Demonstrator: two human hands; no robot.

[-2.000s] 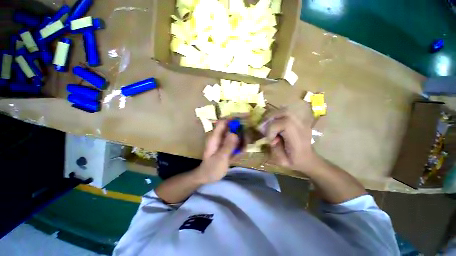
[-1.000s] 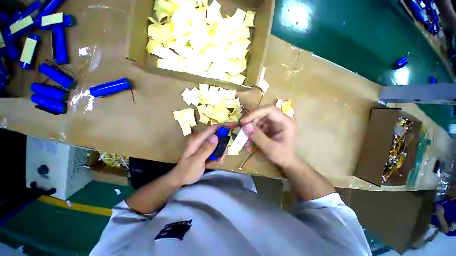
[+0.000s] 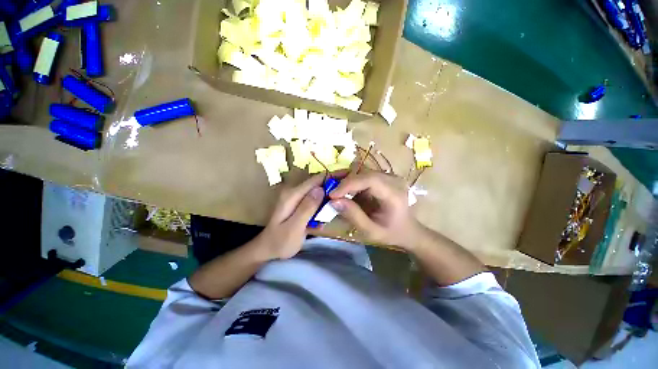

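Note:
My left hand [image 3: 292, 216] holds a blue battery pack [image 3: 330, 185] near the bench's front edge. My right hand [image 3: 379, 207] has its fingers on a white piece [image 3: 327, 212] that lies against the pack; whether it is stuck down I cannot tell. Thin red and dark leads [image 3: 369, 156] stick out beyond my hands. Loose pale-yellow adhesive pads [image 3: 314, 137] lie just beyond. A yellow protection board [image 3: 422, 151] with a white piece lies to the right of them.
The pad box [image 3: 288, 99] stands at the centre back. Blue battery cells [image 3: 164, 112] lie at the left, several with pale strips. The board box [image 3: 550, 209] is at the right. Beyond the bench is a green belt [image 3: 498, 68] with a blue cell [image 3: 596, 93].
The white piece, held beside the pack a second ago, is now against it. My right hand has come closer to my left. The view has shifted slightly.

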